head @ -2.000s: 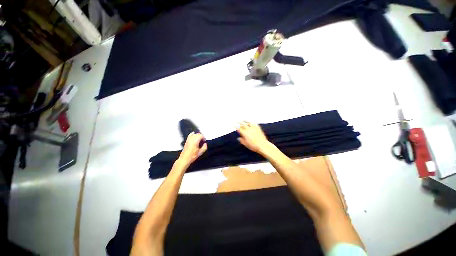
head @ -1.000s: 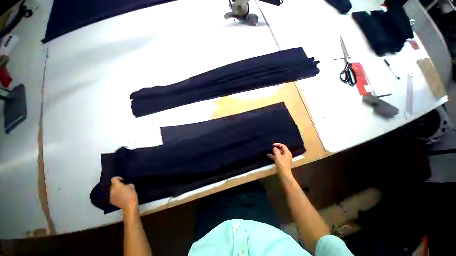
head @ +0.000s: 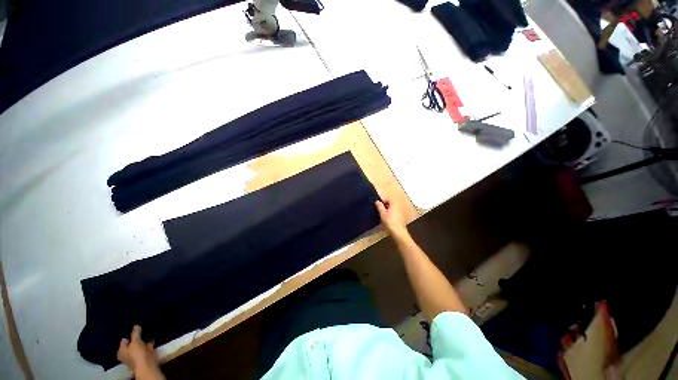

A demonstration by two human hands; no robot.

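Dark cut fabric panels lie flat along the near table edge, with a stepped outline at the left and a rounded lower left corner. My left hand is on their near edge at the lower left, fingers spread; whether it pinches the cloth is hard to tell. My right hand holds the right end of the panels at the near corner, thumb on top. Beyond them lies a long gathered bundle of dark pieces with ragged layered ends, touched by neither hand.
On the right are shears, a red object, a grey block, a pen, a pale purple ruler and a tan card. Folded dark pieces and an electric cutter stand farther back.
The view has swung right. From gathering the bundle, my hands moved to the near panels. The crumpled dark cloth by my left hand now lies flatter, and my right hand is at the panels' right end.
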